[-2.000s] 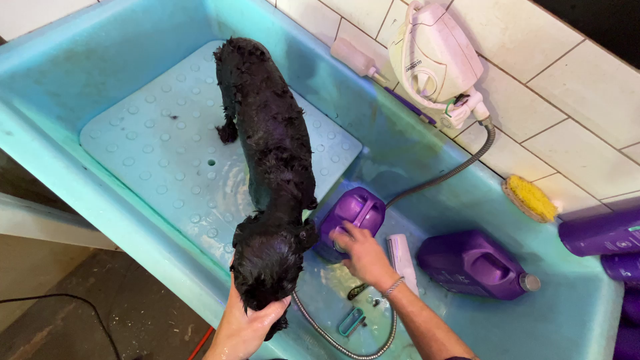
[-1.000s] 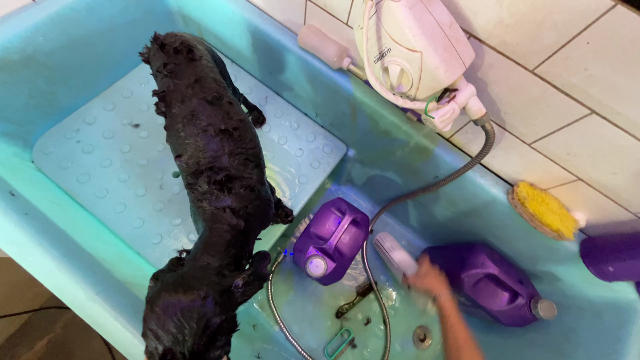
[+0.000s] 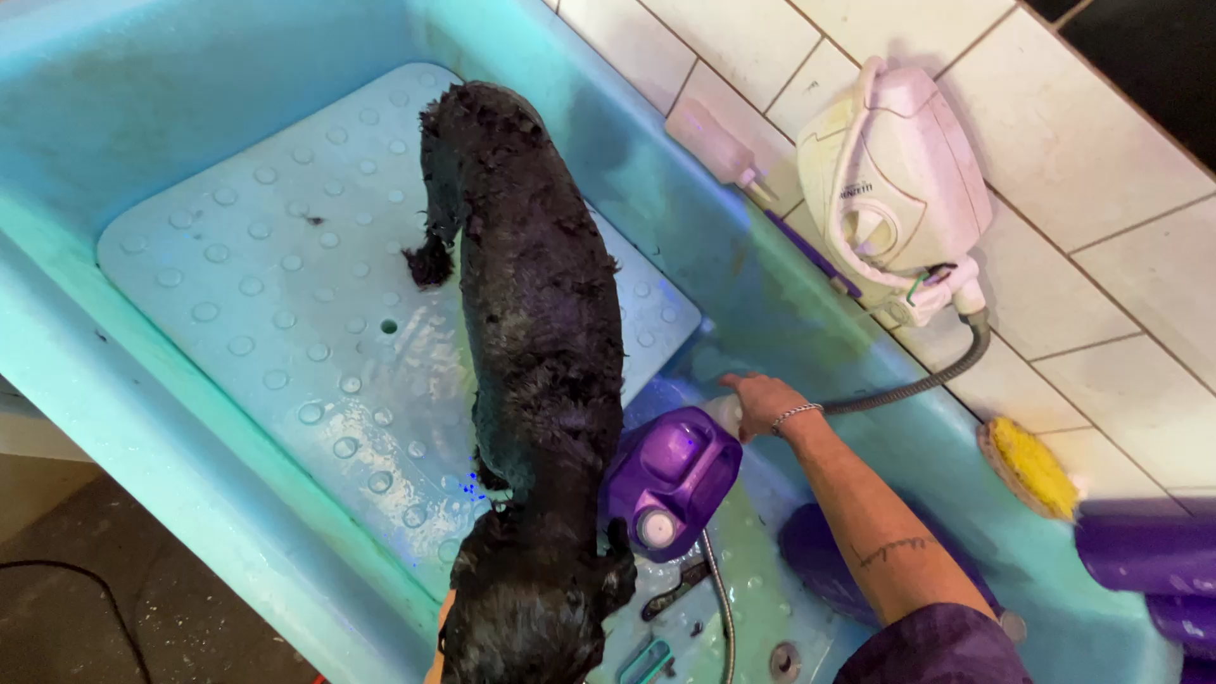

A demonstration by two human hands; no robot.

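Note:
A wet black dog [image 3: 541, 313] stands in a turquoise tub, its back half over a raised light-blue platform [image 3: 256, 285] and its head toward me. Only a sliver of my left hand [image 3: 441, 632] shows at the side of the dog's head; its fingers are hidden. My right hand [image 3: 758, 404], with a chain bracelet at the wrist, is closed on a whitish shower head [image 3: 724, 414], partly covered by the hand, beside the hose. Just below it sits a purple jug [image 3: 679, 475] with a white cap, close to the dog's shoulder.
A second purple jug [image 3: 822, 565] lies partly under my right forearm. A white water heater [image 3: 898, 171] hangs on the tiled wall with a grey hose [image 3: 936, 380]. On the tub's rim are a yellow sponge [image 3: 1031, 465] and a pinkish bottle [image 3: 712, 142]. A teal-framed tool [image 3: 646, 662] lies near the drain [image 3: 785, 660].
My right hand was on the purple jug, then reached to the white shower head on the tub floor; now it holds this behind the jug, nearer the wall heater's hose.

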